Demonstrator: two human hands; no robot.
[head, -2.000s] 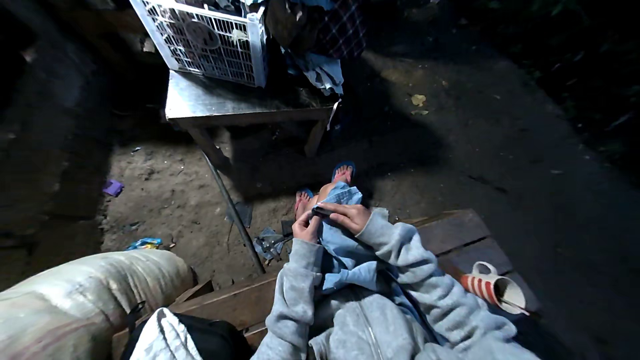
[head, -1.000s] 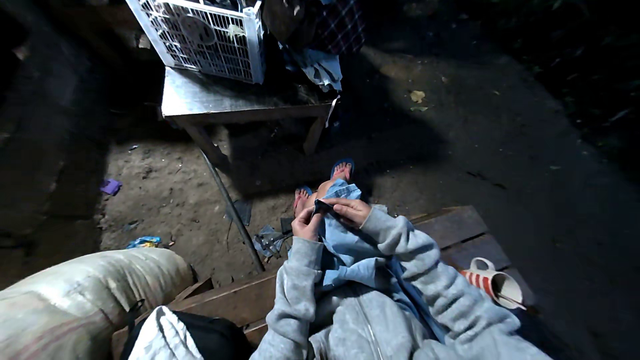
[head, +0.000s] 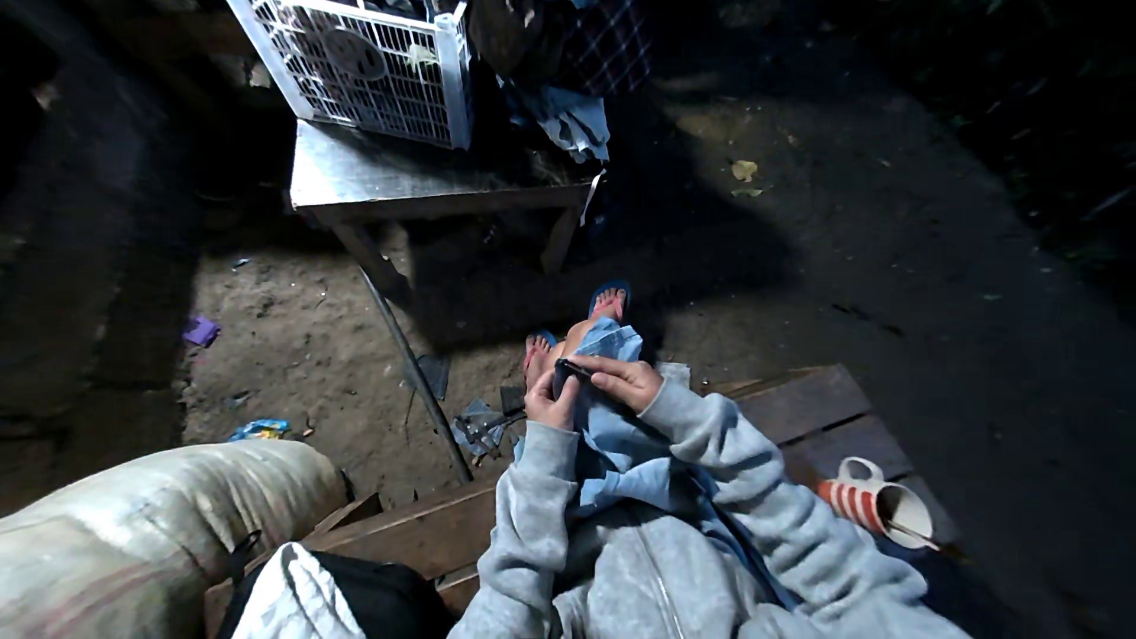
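A small dark object [head: 572, 369], too small to name, is held between both hands above my lap. My left hand [head: 551, 399] grips it from the left with bent fingers, the palm side turned inward. From the right, my right hand [head: 628, 382] pinches its other side between thumb and fingers. Light blue cloth [head: 612, 430] lies over my lap, under and beside the hands. Part of the dark object is hidden behind the fingers.
A white plastic crate [head: 382, 75] stands on a metal-topped table [head: 355, 173] ahead, with clothes at its right. A stuffed sack [head: 169, 524] is at left. On the wooden bench [head: 821, 404], a red-and-white mug [head: 865, 504] lies tipped. A thin pole [head: 417, 373] leans by the table.
The fingers have shifted slightly around the dark object, and the right hand now sits a little lower against it. Both hands stay over the lap.
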